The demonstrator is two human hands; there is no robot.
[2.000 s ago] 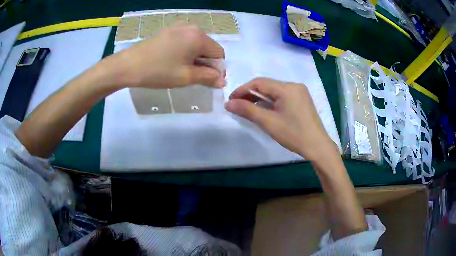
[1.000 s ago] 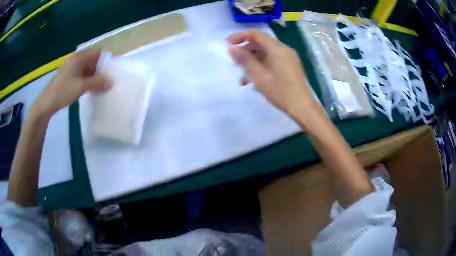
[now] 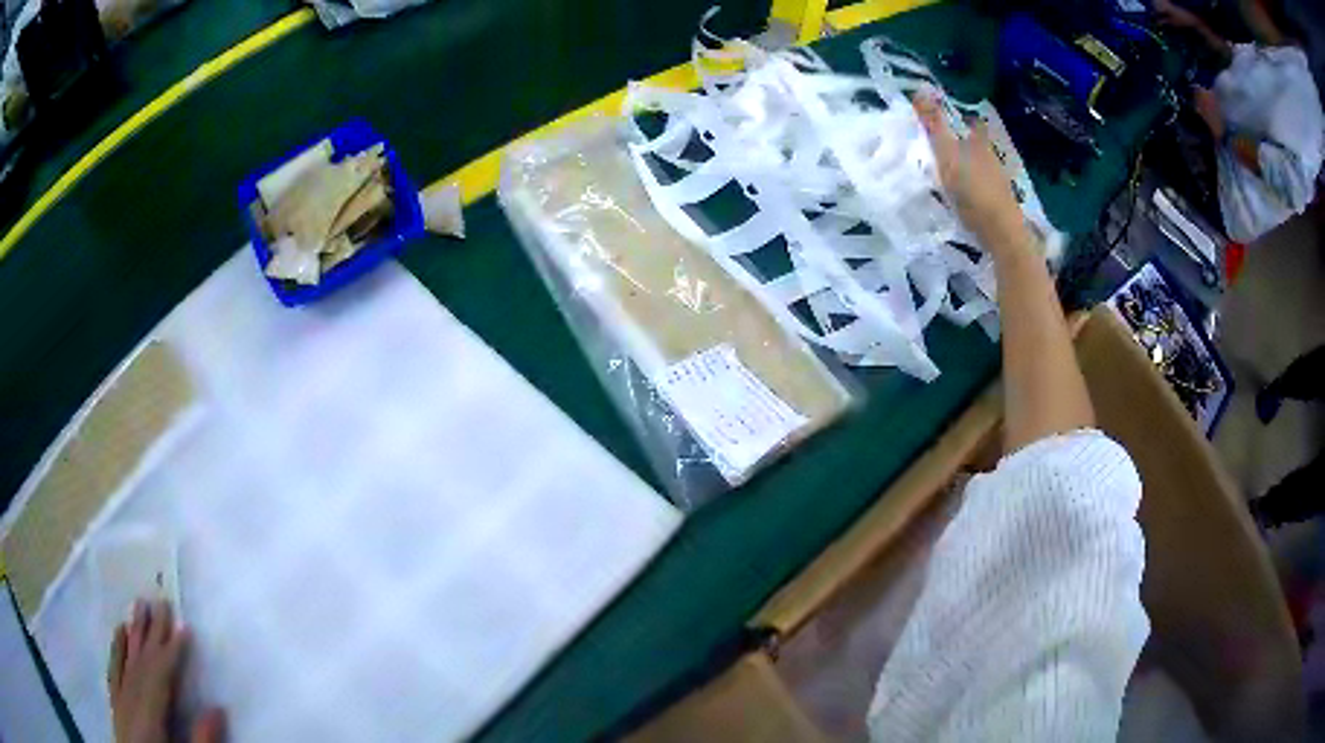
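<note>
My right hand (image 3: 966, 167) is at the upper right, at the edge of a pile of white waste frames (image 3: 814, 174); its fingertips are partly hidden by the white strips. I cannot tell whether it grips one. My left hand (image 3: 150, 671) is at the lower left, cut off by the bottom edge, with its fingers on a pale adhesive piece (image 3: 135, 566) on the white foam mat (image 3: 422, 479). A tan adhesive sheet (image 3: 102, 450) lies along the mat's left edge.
A blue parts bin (image 3: 337, 211) holds tan scraps at the mat's back corner, with one scrap beside it. A clear bag of adhesive sheets (image 3: 654, 290) lies between mat and waste pile. An open cardboard carton (image 3: 1163, 450) is at the bench's front. Another person's sleeve (image 3: 1267, 138) shows top right.
The view has turned right. My right hand has moved from over the mat to the waste pile. My left hand has lowered the pale adhesive piece onto the mat.
</note>
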